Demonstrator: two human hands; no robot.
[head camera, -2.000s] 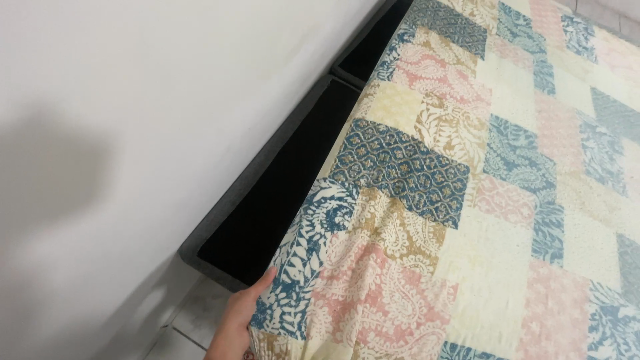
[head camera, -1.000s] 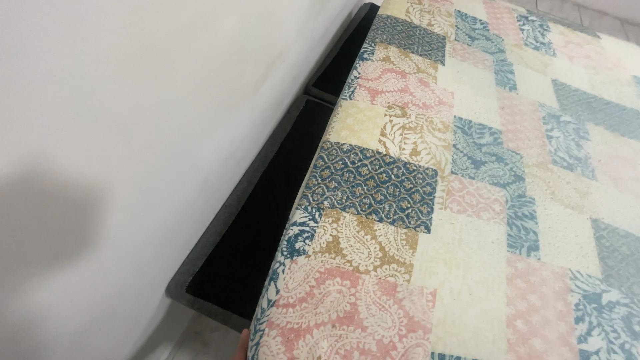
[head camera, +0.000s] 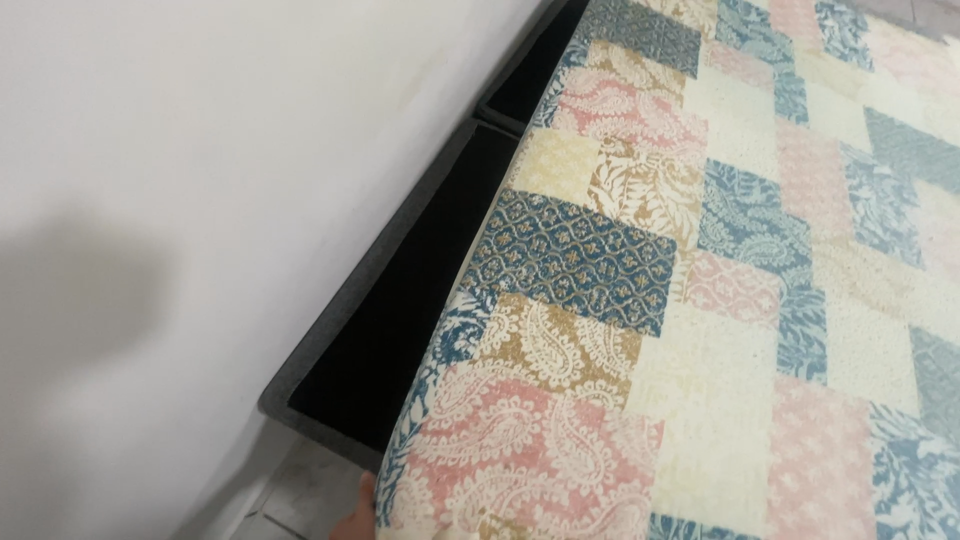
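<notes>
A mattress in a patchwork-print cover (head camera: 570, 262) fills the right side of the view, with pink, blue, tan and cream patches. At its near left corner, low in the view, my left hand (head camera: 358, 517) touches the side of the cover. Only part of that hand shows, and the rest lies below the frame, so its grip cannot be made out. A dark bed base with a grey fabric edge (head camera: 330, 352) juts out from under the mattress on the left. My right hand is out of view.
A white wall (head camera: 225, 150) runs along the left, close beside the bed base, with a dark shadow on it. Light floor tiles (head camera: 300, 480) show below the corner of the base. More tiled floor (head camera: 919, 15) appears at the top right.
The cover's near left corner, wrinkled two seconds ago, now looks smoother. Less of my left hand shows than two seconds ago.
</notes>
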